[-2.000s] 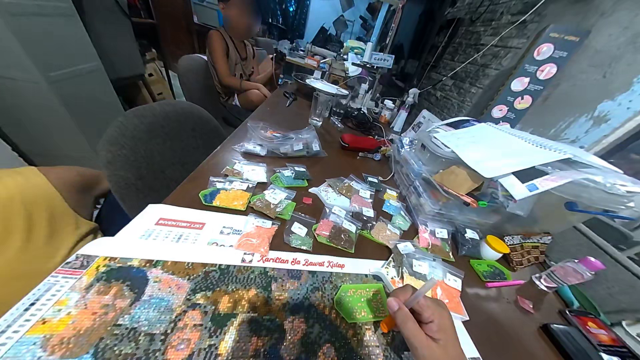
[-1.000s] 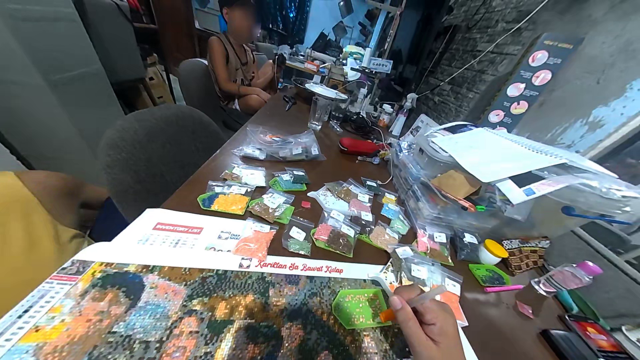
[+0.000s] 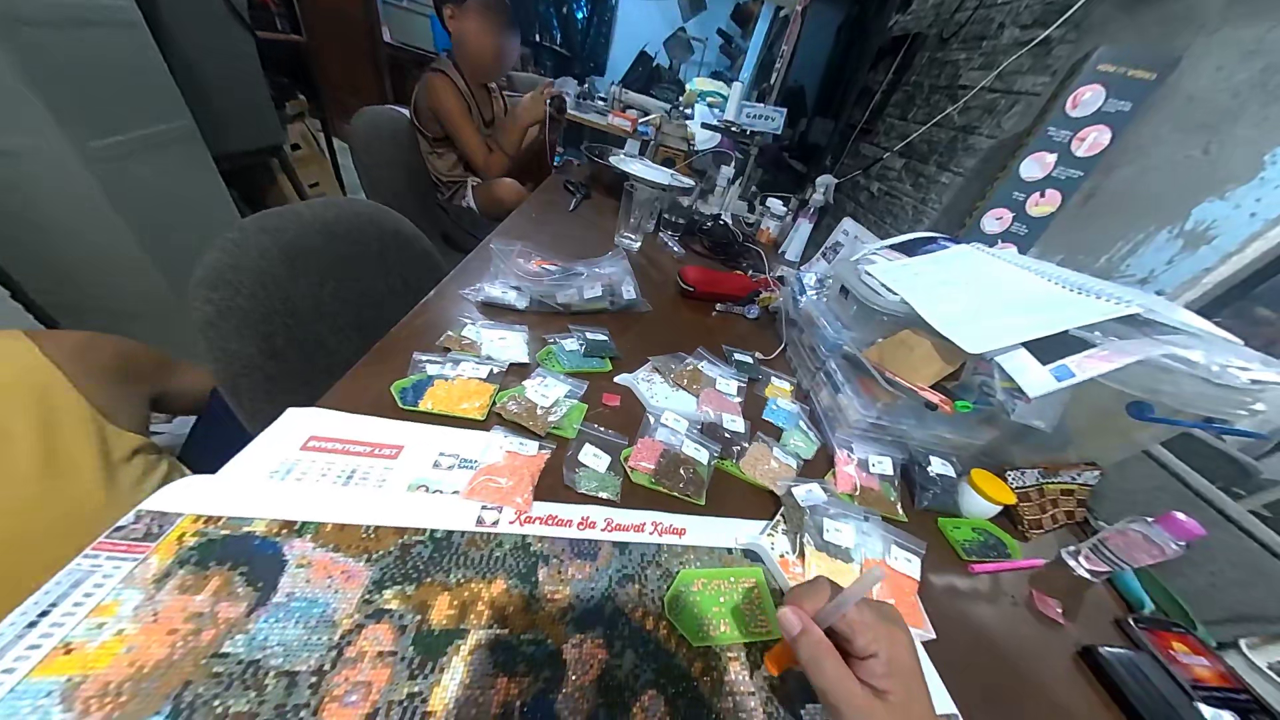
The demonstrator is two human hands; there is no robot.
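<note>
My right hand [image 3: 855,650], low at the right of centre, grips a diamond-painting applicator pen [image 3: 835,605] with a translucent barrel and an orange part below the fingers. Left of its fingertips, a green plastic tray [image 3: 722,606] with scattered small drills lies on the diamond-painting canvas [image 3: 450,620]. The canvas is largely covered with tiny coloured tiles and has a white printed border. Small zip bags of orange drills [image 3: 903,575] and pale drills [image 3: 832,545] lie just beyond the hand. My left hand is out of view.
More drill bags [image 3: 507,472] and green trays [image 3: 445,395] spread across the brown table. Plastic containers [image 3: 880,390] with papers on top stand at right, near a pink-capped bottle [image 3: 1135,545] and a phone [image 3: 1185,655]. People sit at left and at the far end, beside grey chairs [image 3: 315,290].
The far person's hands have come up in front of the chest, around a dark object. My right hand stays near the green tray with the pen in it.
</note>
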